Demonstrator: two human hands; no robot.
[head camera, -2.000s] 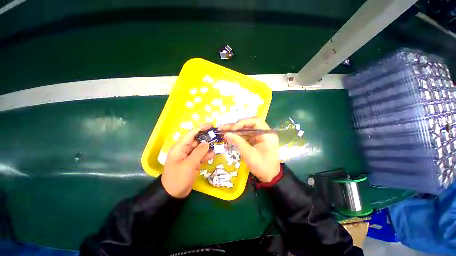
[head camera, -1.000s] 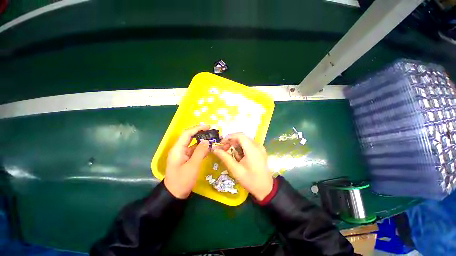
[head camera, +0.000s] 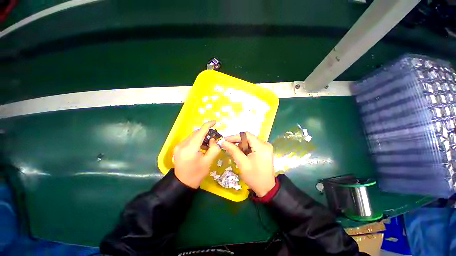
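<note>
My left hand (head camera: 192, 157) holds a small black electronic unit (head camera: 213, 137) over the yellow tray (head camera: 170, 159). My right hand (head camera: 256, 167) has its thumb and fingertip at the unit's right side, on a tiny white part (head camera: 220, 142). A slim dark tool (head camera: 244, 142) shows between the right fingers; most of it is hidden. Small white parts (head camera: 228, 179) are heaped in the tray's near end, and more white pieces, washed out by glare, are spread over its far part.
Another small unit (head camera: 214, 64) lies on the conveyor beyond the white rail (head camera: 125, 95). A metal post (head camera: 350, 47), tall clear blister trays (head camera: 400, 130) and a solder wire spool (head camera: 357, 200) stand at right. Loose white pieces (head camera: 304, 134) lie right of the tray.
The tool, which pointed right across the right hand, now lies tucked among the right fingers. The right fingertips have come to the unit. The unit on the conveyor appears further left.
</note>
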